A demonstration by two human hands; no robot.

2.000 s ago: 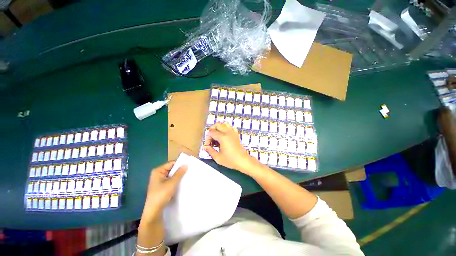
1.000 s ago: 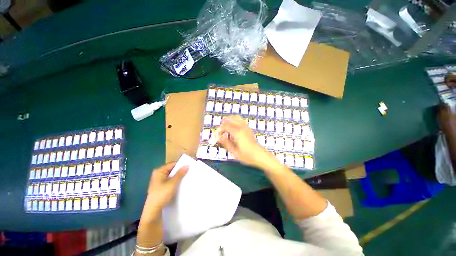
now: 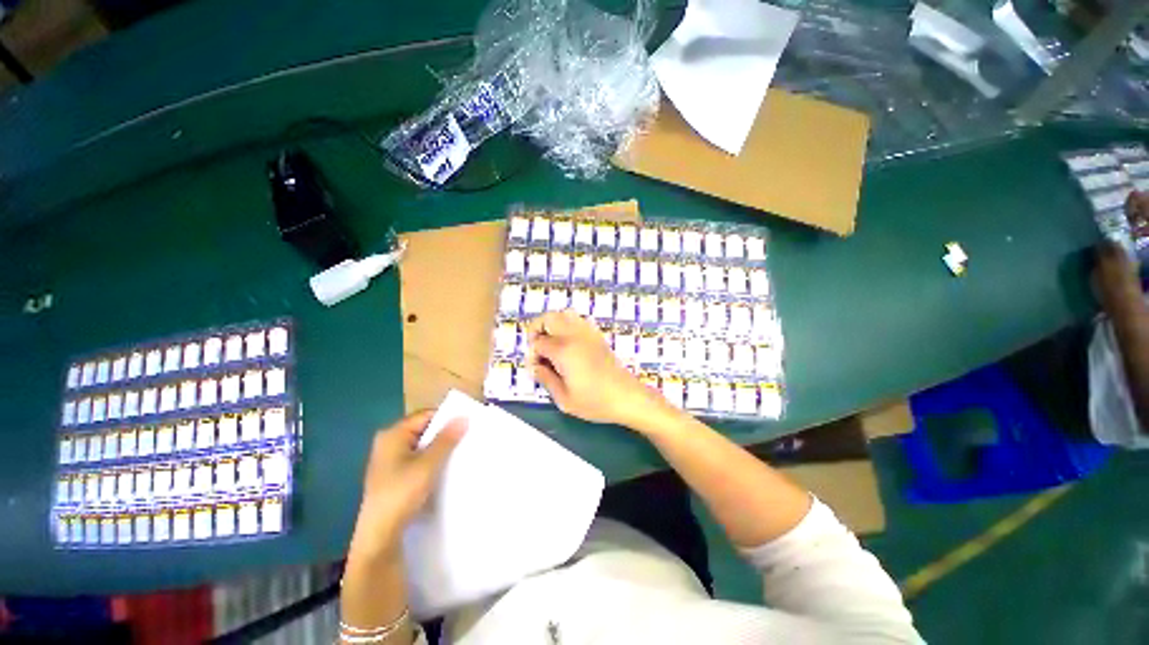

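Observation:
My left hand (image 3: 406, 469) holds a floppy white sheet (image 3: 510, 504) by its upper left corner, at the bench's front edge. My right hand (image 3: 573, 365) is over the lower left part of a clear tray (image 3: 643, 271) filled with rows of small white cells with amber strips. Its fingertips are bent together at the cells and hide a few of them. Whether anything is between the fingertips cannot be made out. The tray lies partly on a brown cardboard sheet (image 3: 441, 290).
A second filled tray (image 3: 170, 435) lies left. A white bottle (image 3: 353, 277), black device (image 3: 306, 208), crumpled clear wrap (image 3: 567, 88), cardboard (image 3: 769, 164) and white paper (image 3: 725, 63) lie behind. A loose cell (image 3: 955, 260) lies right, near another person's hand (image 3: 1115, 271).
My right hand moved right and slightly off the cells, then back left to the tray's lower left. The bench items have shifted slightly left in view. My left hand keeps the sheet.

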